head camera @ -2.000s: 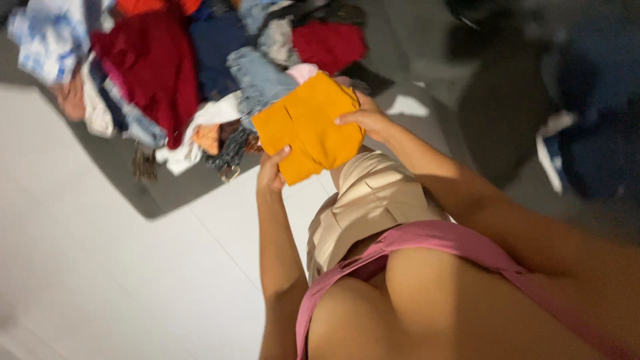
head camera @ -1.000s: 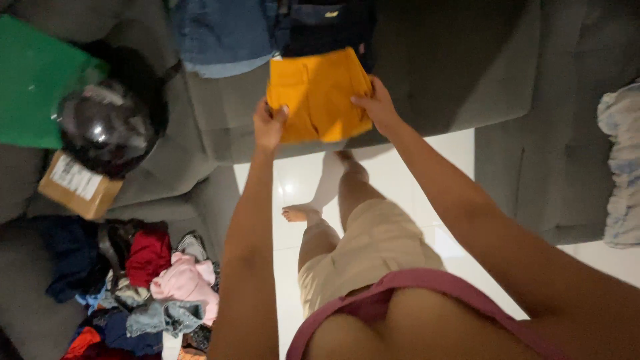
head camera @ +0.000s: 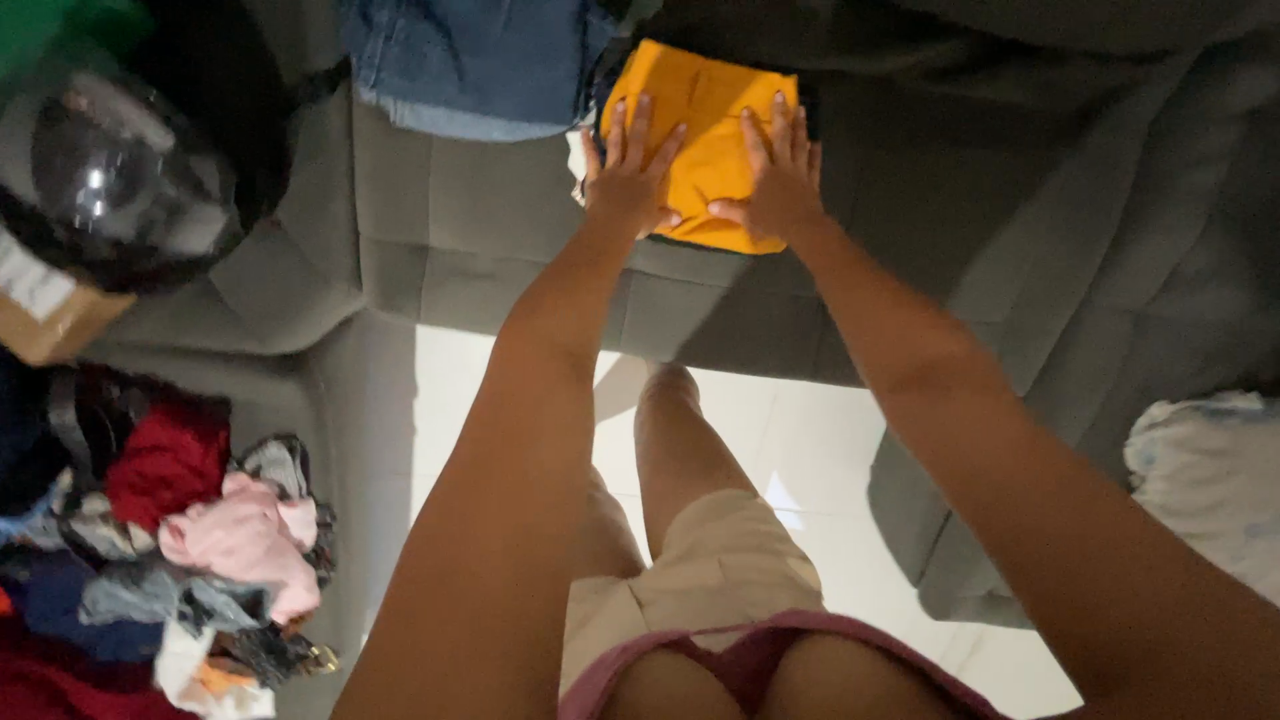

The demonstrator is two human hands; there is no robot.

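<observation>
A folded yellow-orange garment [head camera: 712, 150] lies on a stack of folded clothes on the grey sofa seat. My left hand [head camera: 630, 175] rests flat on its left part with fingers spread. On its right part lies my right hand [head camera: 780, 170], palm down, fingers apart. Dark and white cloth edges show from under the garment. Just left of it is a folded pile of blue denim [head camera: 480, 60], touched by neither hand.
Mixed unfolded clothes, among them a pink garment [head camera: 245, 540] and a red one [head camera: 170, 465], heap at the lower left. A cardboard box [head camera: 60, 310] and a clear plastic-covered item [head camera: 120, 170] sit above them. A pale patterned cloth [head camera: 1210, 480] lies at right.
The yellow-orange garment, held between both hands away from the sofa two seconds ago, now lies on the stack. Both hands have let go of its edges and are spread on top.
</observation>
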